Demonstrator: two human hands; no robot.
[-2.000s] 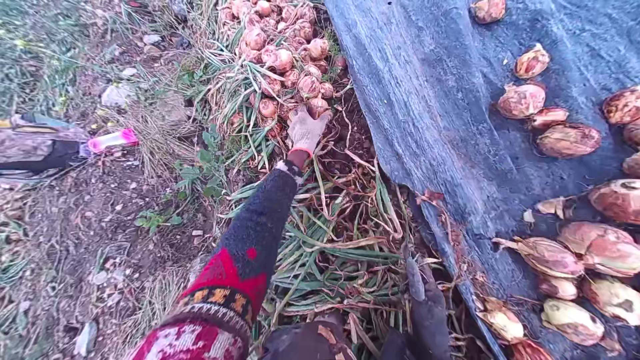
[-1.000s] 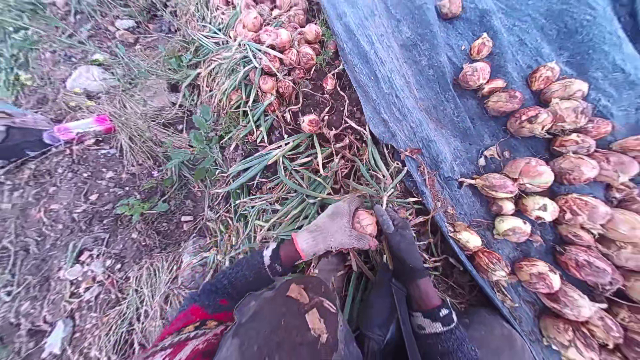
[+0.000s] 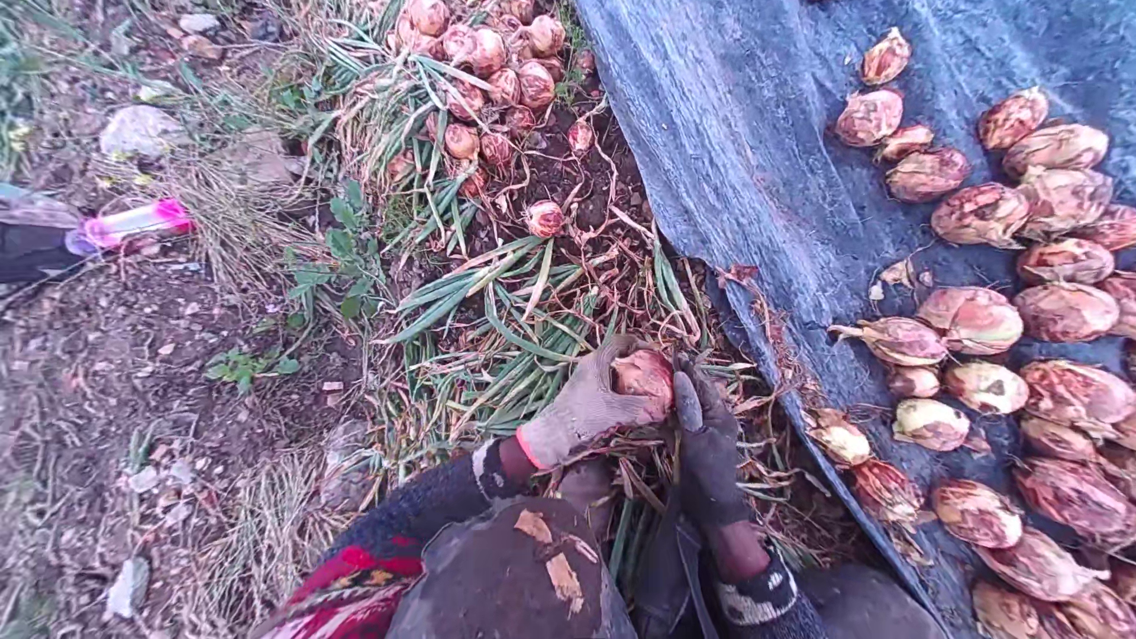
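My left hand point(image 3: 586, 404), in a pale knitted glove with a pink cuff edge, grips a reddish onion point(image 3: 645, 382) above my knees. Close against the onion's right side is my right hand point(image 3: 706, 435) in a dark glove, its fingers touching or nearly touching it; whether it holds a tool is hidden. Cut green onion leaves point(image 3: 524, 364) lie under and in front of both hands. A small onion point(image 3: 544, 218) rests on the soil farther forward, below a heap of onions point(image 3: 488, 53) with leaves.
On the right a blue-grey sheet point(image 3: 754, 177) is spread, with many trimmed onions point(image 3: 1065, 311) on it. At left are bare soil with stones point(image 3: 142, 131), a low green weed point(image 3: 244, 366) and a pink and clear plastic object point(image 3: 142, 222) beside dark cloth.
Two seconds ago my left hand reached to the onion heap; it came back with an onion to my right hand near my knees. Since one second ago both hands have stayed together around the onion.
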